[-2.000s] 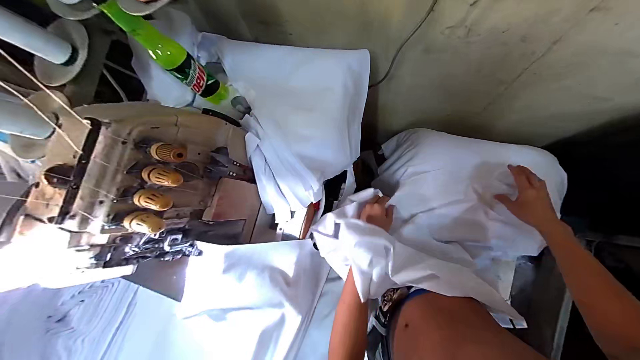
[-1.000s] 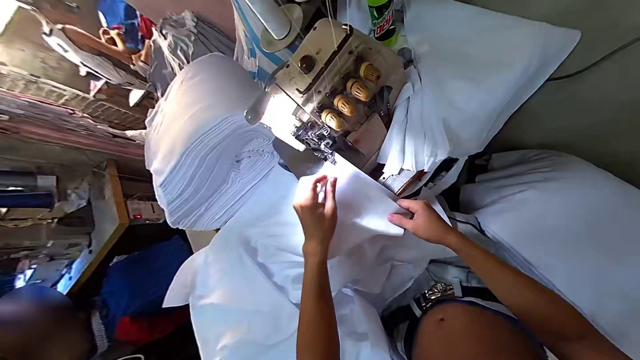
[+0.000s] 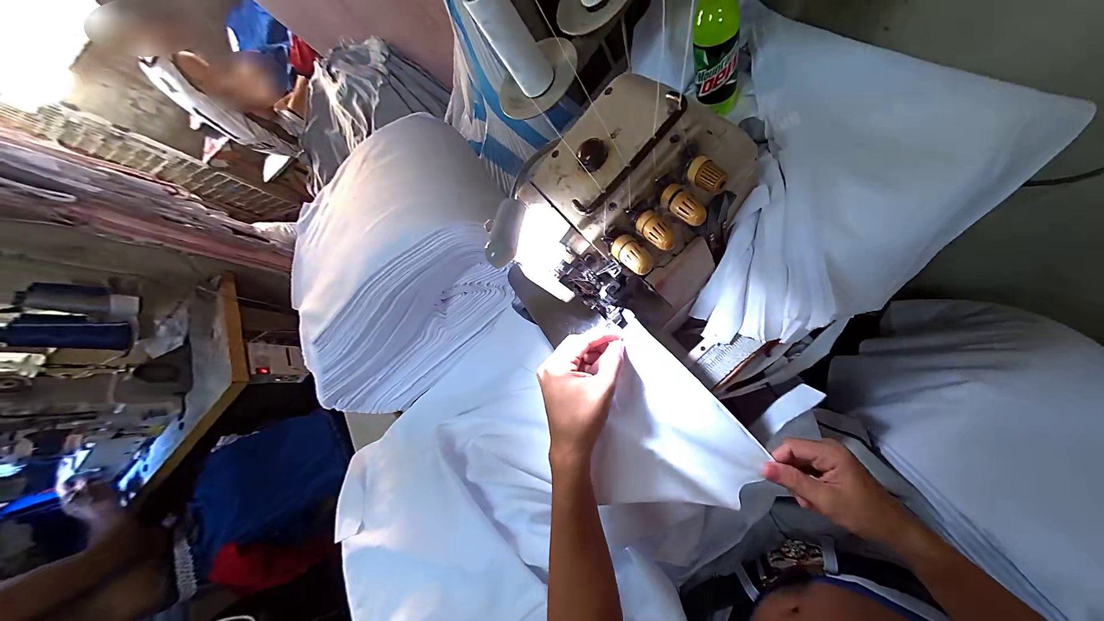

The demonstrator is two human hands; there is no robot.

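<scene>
An overlock sewing machine [image 3: 638, 172] with several yellow tension dials stands at the upper middle, its lamp lighting the presser foot [image 3: 614, 312]. White fabric [image 3: 664, 423] runs from the foot down toward my lap. Just below the foot, my left hand [image 3: 582, 384] pinches the fabric between thumb and fingers. My right hand [image 3: 824, 483] grips the same piece's edge at the lower right, and that edge is stretched straight up to the foot. More white cloth [image 3: 448, 509] hangs in folds left of my left forearm.
A thick folded stack of white fabric [image 3: 397, 276] lies left of the machine. White cloth [image 3: 880, 147] and a green soda bottle [image 3: 718, 60] are behind it at the right. A large white bundle [image 3: 975, 414] sits beside my right arm. Other people are partly visible at the left.
My hands have moved from the cloth over the white bundle to the fabric at the machine. My left hand now pinches it near the foot. The view has swung left.
</scene>
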